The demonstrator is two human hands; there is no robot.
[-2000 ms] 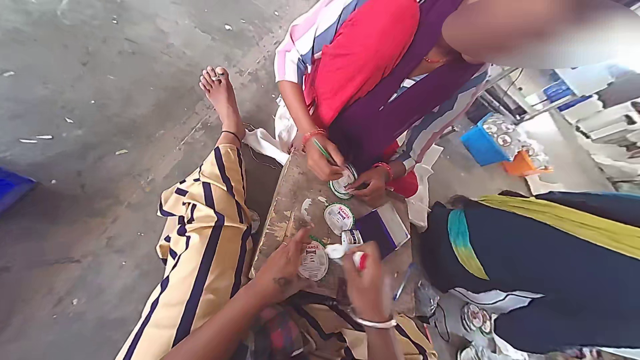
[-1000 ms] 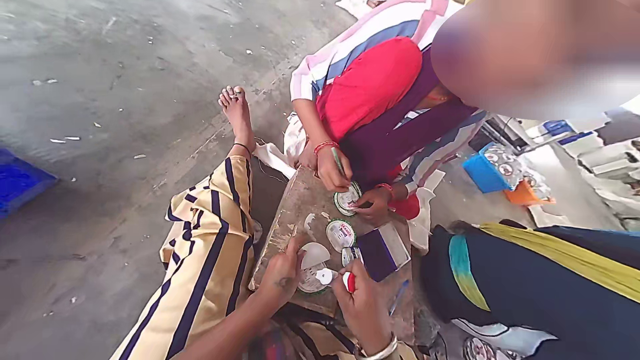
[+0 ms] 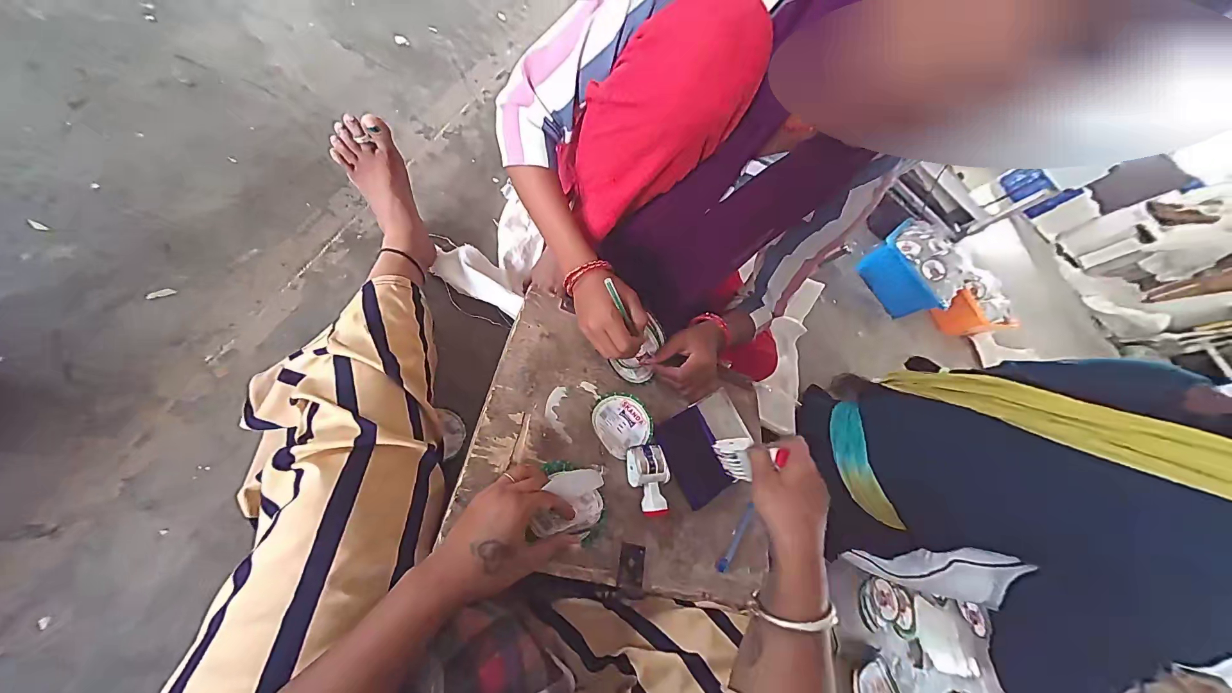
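Observation:
On a worn wooden board, my left hand (image 3: 515,520) holds a round, green-edged labelled disc (image 3: 568,515) with a whitish flap raised over it. My right hand (image 3: 784,481) grips a white hand stamp with a red end (image 3: 736,459), its face against or just above a purple ink pad (image 3: 691,457). A second white and red stamp (image 3: 649,474) stands between the hands, near another round labelled disc (image 3: 622,425). A blue pen (image 3: 735,539) lies close to my right wrist.
Across the board a co-worker's hands (image 3: 611,318) hold a green pen and another round disc (image 3: 638,351). A person in dark clothes sits at the right. Blue (image 3: 895,269) and orange (image 3: 962,313) containers stand beyond, and bagged discs (image 3: 890,606) lie at the lower right.
My right hand has moved right with the stamp, from beside the disc at my left hand to the ink pad. My left hand stays at its disc.

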